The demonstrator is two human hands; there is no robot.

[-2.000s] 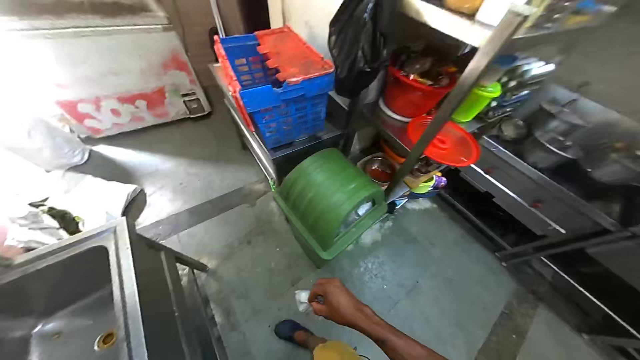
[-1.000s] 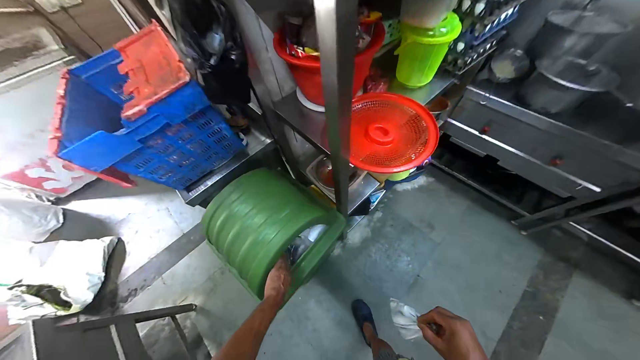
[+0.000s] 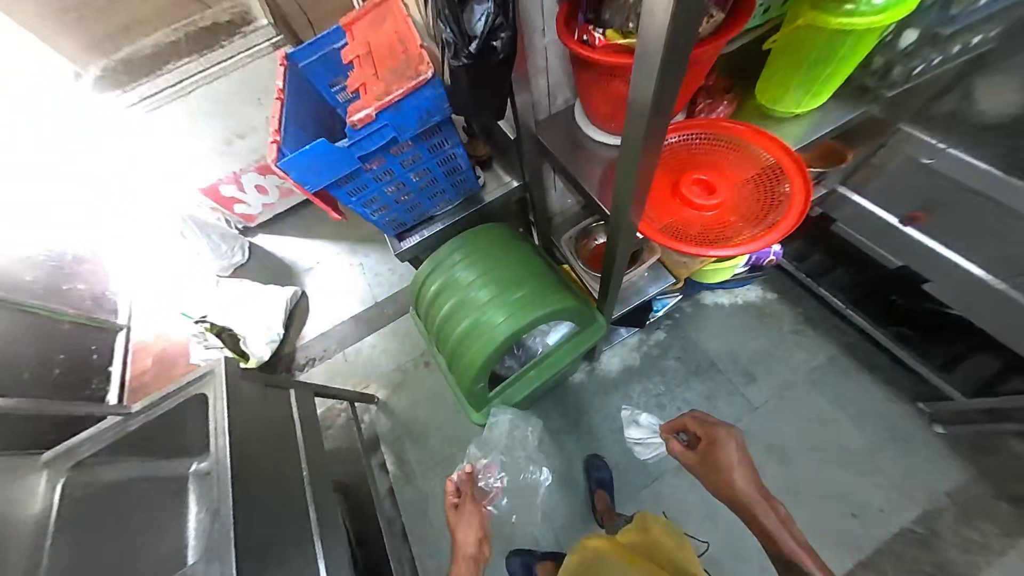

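Observation:
My left hand [image 3: 466, 512] holds a crumpled clear plastic bag [image 3: 516, 460] by its edge, just in front of a green plastic bin [image 3: 500, 296]. Through the opening in the bin's domed lid, clear plastic shows inside. To the right, my right hand [image 3: 712, 452] pinches a small whitish crumpled piece [image 3: 642, 432], paper or thin plastic, between thumb and fingers. Both hands are apart, above the grey floor.
Blue crates [image 3: 400, 168] with red flaps stand behind the bin. A metal rack [image 3: 640, 160] at the right bears a red tub [image 3: 612, 88], a red perforated lid [image 3: 712, 188] and a lime-green bucket [image 3: 824, 60]. A steel sink [image 3: 220, 448] is at lower left. A white sack [image 3: 268, 312] lies on the floor.
My left hand was at the bin's opening a second ago; it is now nearer me, below the bin, with the clear bag in it. My right hand still holds the whitish piece.

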